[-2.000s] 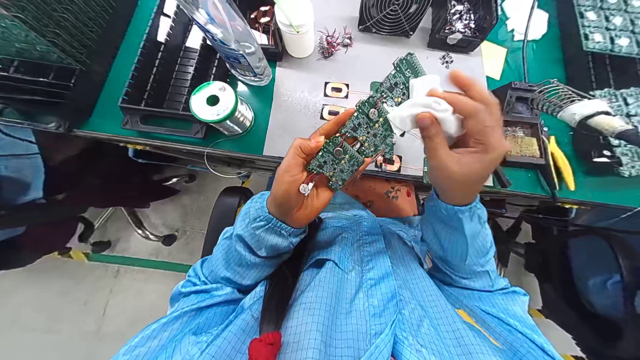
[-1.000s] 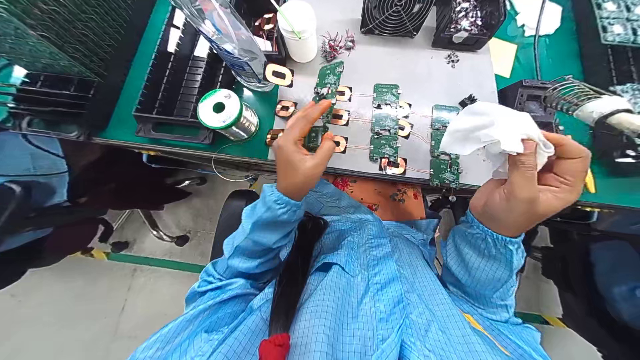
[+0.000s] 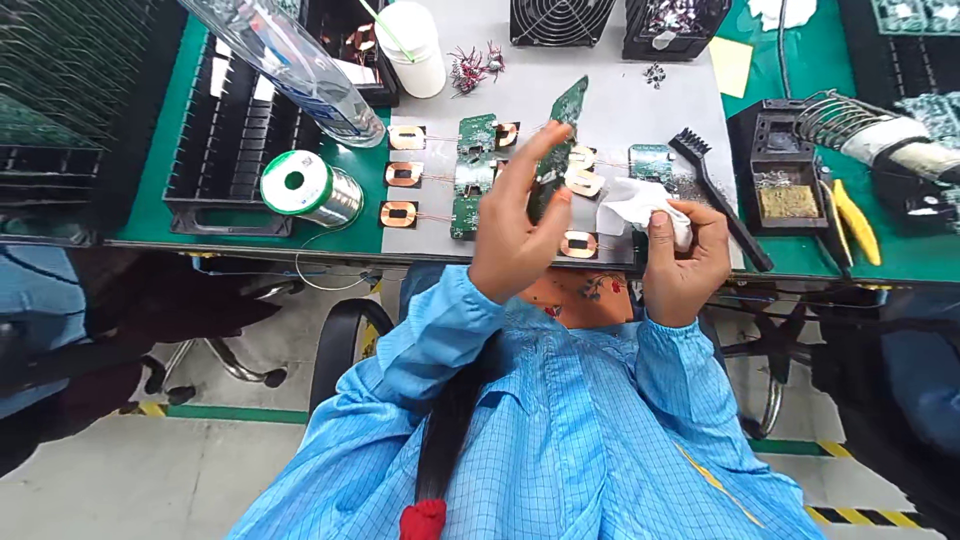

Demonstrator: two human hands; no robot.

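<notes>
My left hand [image 3: 523, 214] grips a green circuit board [image 3: 568, 109] by its edges, tilted up above the grey mat [image 3: 525, 82]. A crumpled white cloth or tissue [image 3: 637, 201] is pinched between the thumb and fingers of my right hand [image 3: 688, 259], to the right of that board. On the mat left of my left hand lies a column of green circuit boards [image 3: 476, 135], wired to copper coils [image 3: 403, 174]. Another board [image 3: 651, 161] lies behind the cloth, partly hidden. More coils [image 3: 579, 244] show between my hands. A black brush [image 3: 720, 195] lies right of the cloth.
A solder wire spool [image 3: 300, 184], a plastic bottle [image 3: 322, 97], a white container [image 3: 414, 52] and a black rack [image 3: 225, 195] stand at left. At right are a soldering iron in its coiled holder [image 3: 832, 124], a sponge tray [image 3: 787, 202] and yellow-handled pliers [image 3: 856, 221]. A fan [image 3: 561, 19] stands behind.
One second ago my left hand was over the left board column; now it holds a tilted board farther right. The cloth in my right hand has moved left, and the brush shows beside it.
</notes>
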